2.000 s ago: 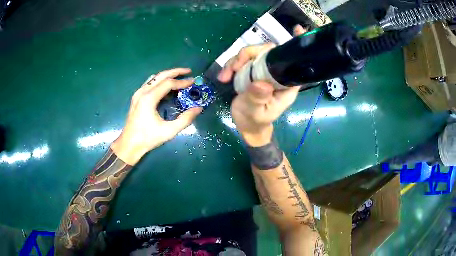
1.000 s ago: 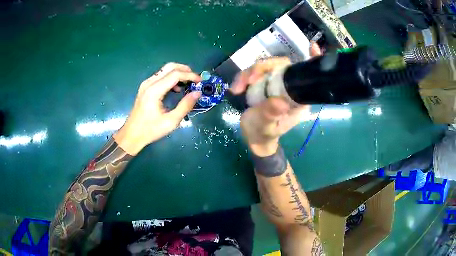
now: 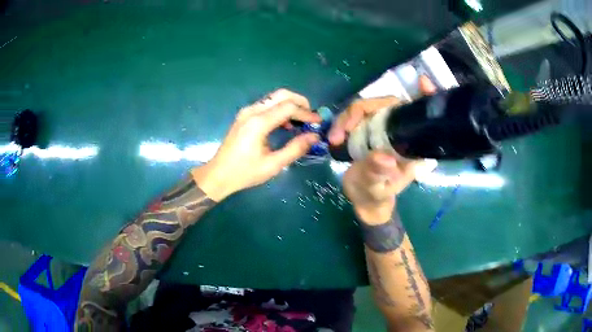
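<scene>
My left hand (image 3: 259,146) holds a small unit with a blue circuit board (image 3: 316,148) between thumb and fingers, a little left of the picture's middle right. The board is mostly covered by my fingers and the tool's nose. My right hand (image 3: 376,159) is shut around the pale nose of the black power screwdriver (image 3: 441,123), which lies nearly level and points left at the unit. The tip is close to or on the board; contact cannot be told. A coiled spring (image 3: 565,89) runs from its back end to the right.
The white and grey screw feeder (image 3: 389,84) stands behind the screwdriver. Bright specks (image 3: 318,194) lie on the green worktop (image 3: 130,214). A black part (image 3: 24,128) is at the far left, a blue strip (image 3: 444,207) at the right. A cardboard box (image 3: 513,305) and blue stools (image 3: 49,295) are below.
The view has shifted, so hands, feeder and box sit further right and lower. The screwdriver's nose now overlaps the board, which showed openly before. A black part has come into view at the left.
</scene>
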